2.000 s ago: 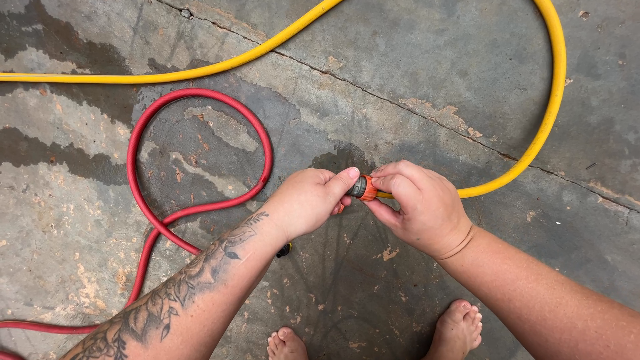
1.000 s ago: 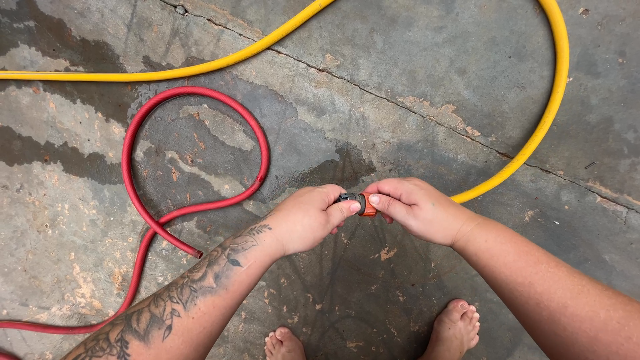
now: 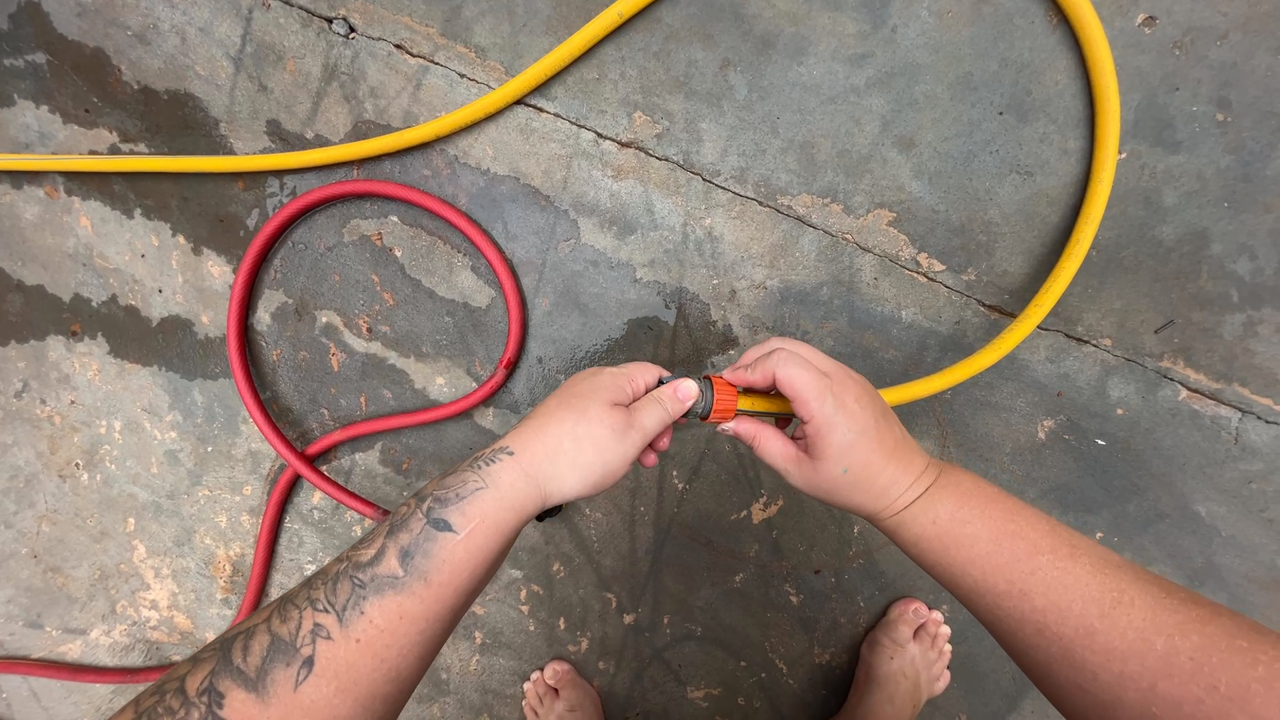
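My left hand (image 3: 610, 425) pinches the grey body of a hose connector (image 3: 705, 398) between thumb and fingers. An orange ribbed collar forms the connector's right part, and the end of a yellow hose (image 3: 1085, 210) runs into it. Around that hose end, just right of the collar, my right hand (image 3: 825, 430) is closed, its thumb and fingertips by the collar's edge. A red hose (image 3: 512, 300) lies looped on the floor to the left, partly hidden under my left forearm. The connector's left end is mostly covered by my left fingers.
The concrete floor (image 3: 640, 560) has damp patches and a long crack running diagonally. My bare feet (image 3: 900, 650) stand at the bottom edge. The yellow hose curves along the right and off the top, then crosses the upper left. A small dark object (image 3: 549, 513) shows beside my left forearm.
My right fingers were over the orange collar one second ago; they are now just right of it, on the hose. My left hand stays on the grey part.
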